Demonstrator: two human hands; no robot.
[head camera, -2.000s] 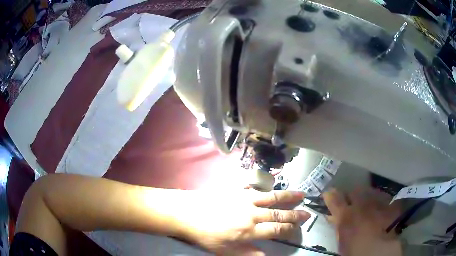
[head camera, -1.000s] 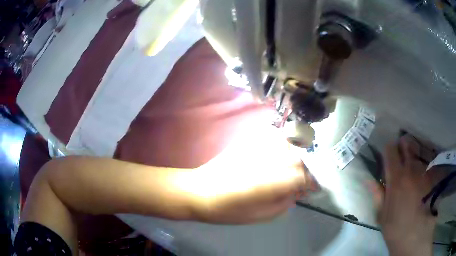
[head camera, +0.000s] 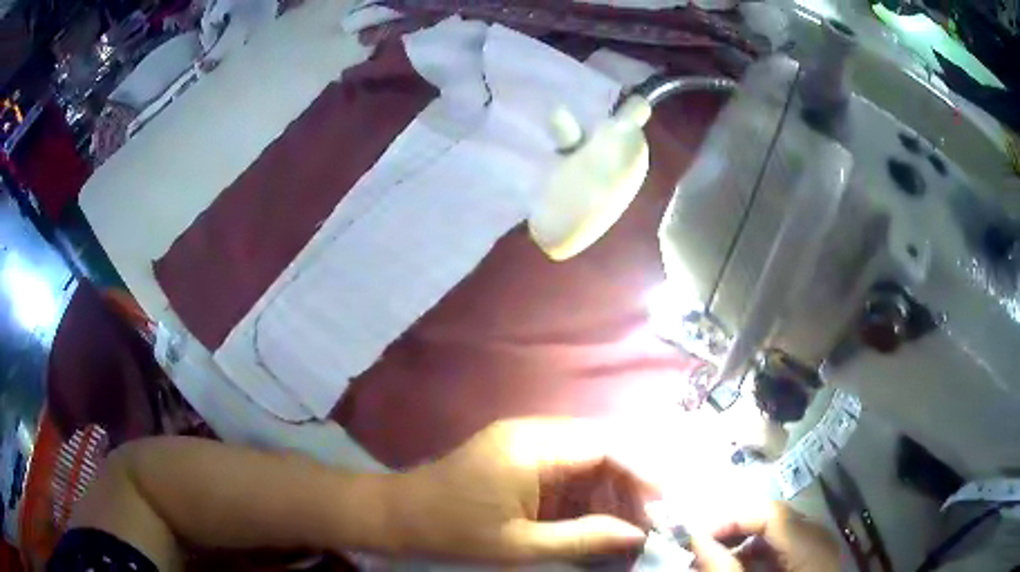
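Observation:
A maroon cloth panel (head camera: 470, 346) with white interfacing (head camera: 392, 268) lies across the table and under the machine head (head camera: 772, 223). My bare left hand (head camera: 503, 497) is at the panel's near edge, with dark maroon cloth showing between its thumb and fingers. My bare right hand (head camera: 777, 542) is partly cut off by the bottom edge. The fingertips of both hands meet at a small pale piece (head camera: 666, 550) below the presser foot area. Strong glare hides the needle and much of the fingertips. Thread snips (head camera: 856, 520) lie right of my right hand.
A cream lamp (head camera: 593, 190) on a gooseneck hangs left of the machine head. A marked white strip (head camera: 822, 447) curves on the machine bed. An orange basket (head camera: 43, 480) stands at lower left. More cloth pieces lie at the table's far side.
The view has shifted left, showing more of the panel and lamp. My right hand has come left from the snips area to meet my left hand. The snips now lie uncovered on the bed.

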